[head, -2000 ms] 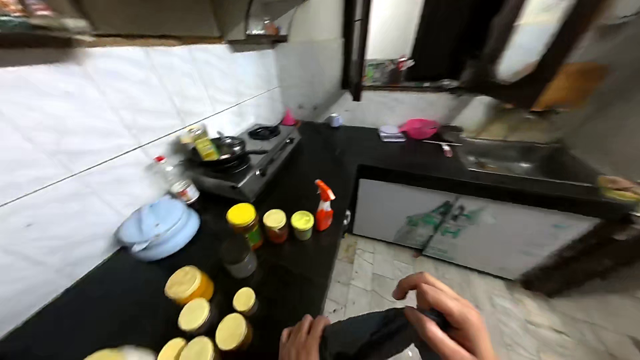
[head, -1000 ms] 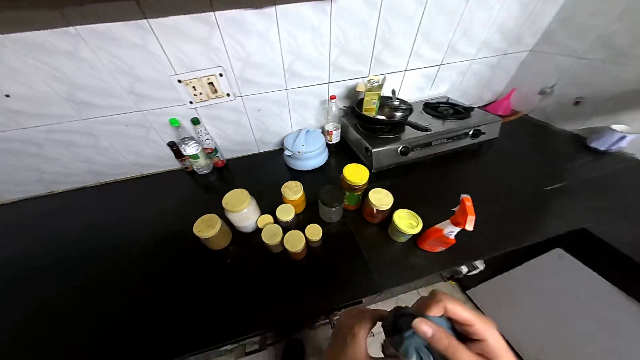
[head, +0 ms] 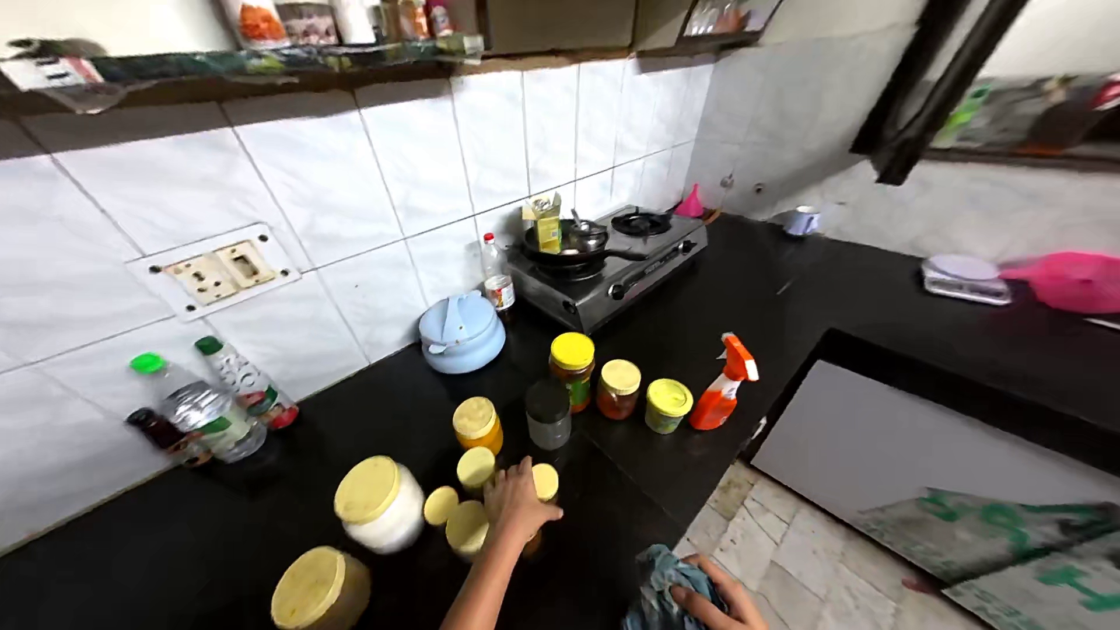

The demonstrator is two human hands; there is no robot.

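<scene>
My left hand (head: 518, 505) reaches in among small yellow-lidded jars, its fingers beside a small jar (head: 476, 469) and a jar lid (head: 544, 482); whether it grips one is hidden. At the counter's front edge my right hand (head: 713, 595) holds a crumpled grey-blue cloth (head: 669, 588). Larger jars, one with white contents (head: 381, 505) and another (head: 320, 588), stand to the left. Behind the hand are a jar with orange contents (head: 478, 424) and a dark-lidded jar (head: 549, 414). A yellow-lidded jar (head: 572, 369), a reddish jar (head: 619, 389), a tub (head: 667, 406) and an orange spray bottle (head: 723, 385) stand further right.
A blue lidded container (head: 462, 332) and a glass bottle (head: 497, 278) stand by the gas stove (head: 612, 262), which bears a frying pan (head: 569, 254). Several bottles lean at the left wall, including a green-capped one (head: 206, 411). A kitchen scale (head: 966, 278) and pink basket (head: 1081, 282) lie right.
My left hand has moved from beside the cloth, near my right hand, to the small jars. My right hand still holds the cloth. The view has shifted.
</scene>
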